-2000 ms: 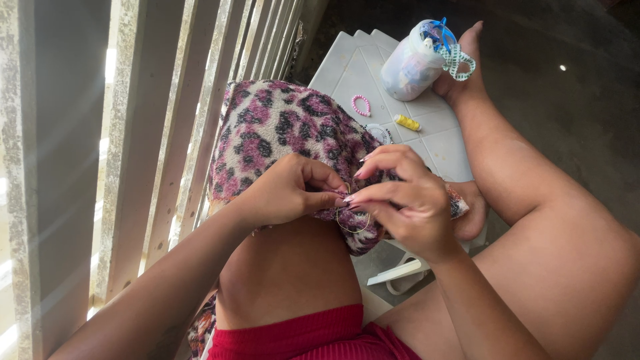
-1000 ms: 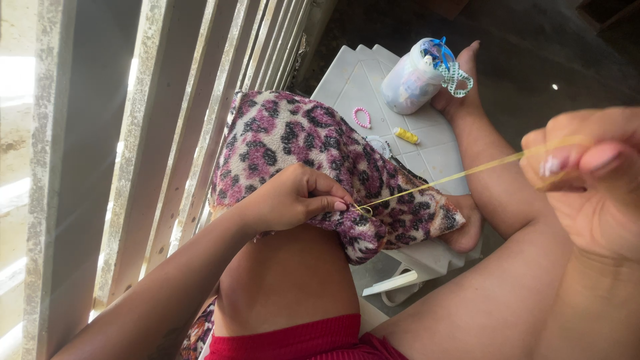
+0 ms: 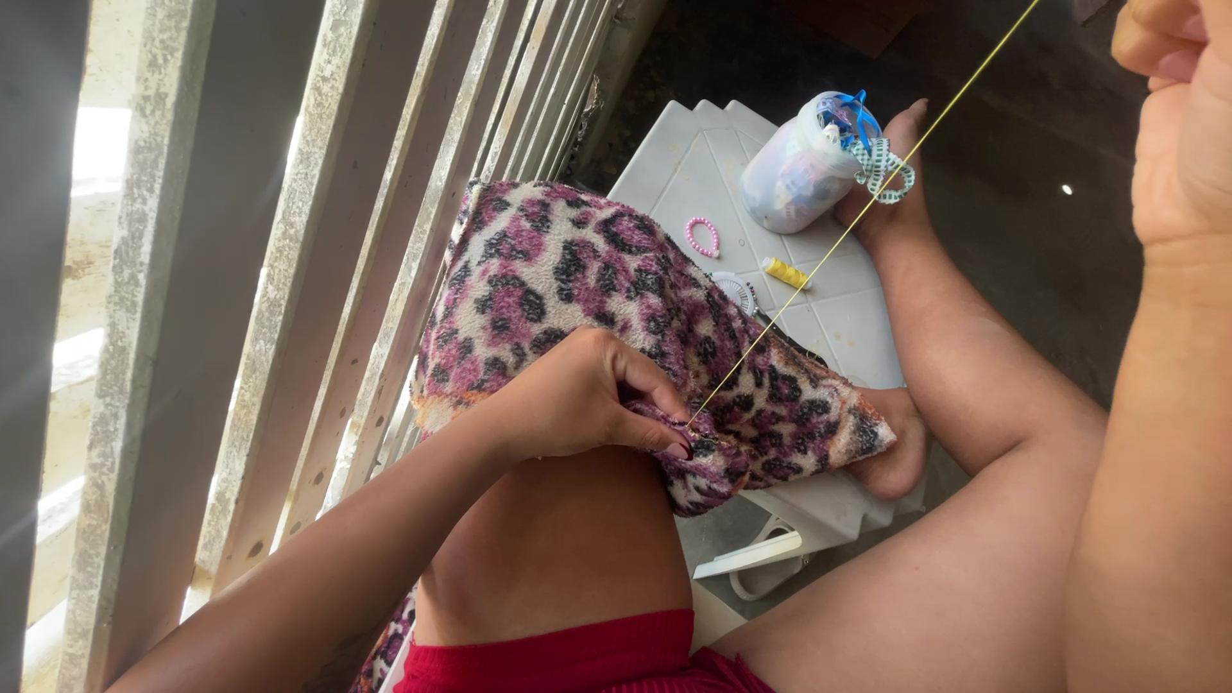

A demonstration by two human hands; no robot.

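Observation:
A fleecy leopard-print cloth [image 3: 549, 269] in pink, black and cream lies over my leg and part of a white plastic table. My left hand [image 3: 602, 399] pinches a gathered fold of it between thumb and fingers. From that fold a taut yellow thread [image 3: 813, 274] runs up to the top right edge of the view. My right hand [image 3: 1179, 125] is raised at the upper right, partly cut off, its fingers curled. The thread's far end is out of view, as is any needle, so what the right fingers hold is hidden.
On the white plastic table [image 3: 837, 327] are a yellow thread spool [image 3: 786, 273], a pink beaded loop [image 3: 703, 237], a round pin wheel [image 3: 735, 292] and a translucent jar [image 3: 801, 164] with ribbons. White metal slats [image 3: 260, 289] stand close on the left.
My right hand was at the cloth beside the left, then moved away to the right and farther up, drawing the yellow thread out long. My left hand has kept its pinch on the cloth.

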